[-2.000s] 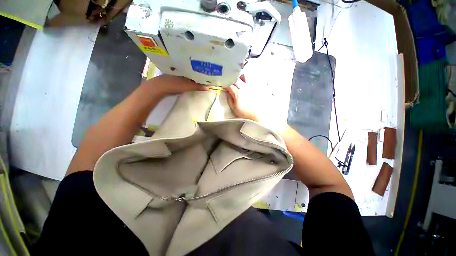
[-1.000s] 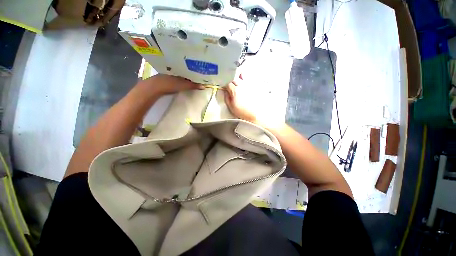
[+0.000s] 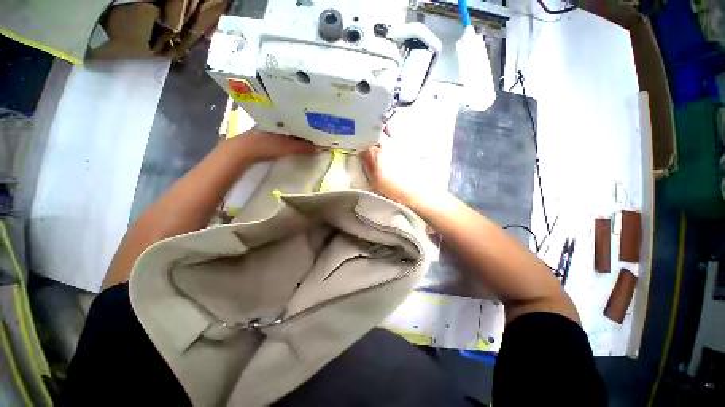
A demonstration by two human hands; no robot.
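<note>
A beige bag body (image 3: 199, 334) lies in front of me with its mouth open toward me. A toothed zipper (image 3: 350, 290) curves round the mouth. The bag's far end reaches under the white sewing machine head (image 3: 326, 87), with a narrow yellow strip (image 3: 332, 168) along its seam. My left hand (image 3: 278, 145) is on the bag's far left edge, its fingers partly hidden by the head. My right hand (image 3: 378, 168) is on the far right edge, its fingertips also partly hidden. The needle area is hidden.
Several red-brown patches (image 3: 602, 245), dark snips (image 3: 565, 261) and a thin black cord (image 3: 538, 171) lie on the table's right side. A white nozzle-like part (image 3: 475, 70) with a blue hose hangs beside the head. A cardboard box edge (image 3: 664, 119) is at the right.
The bag mouth has shifted slightly left, and more of the yellow strip shows by the head. Both hands remain beside the head. The whole view has shifted a little.
</note>
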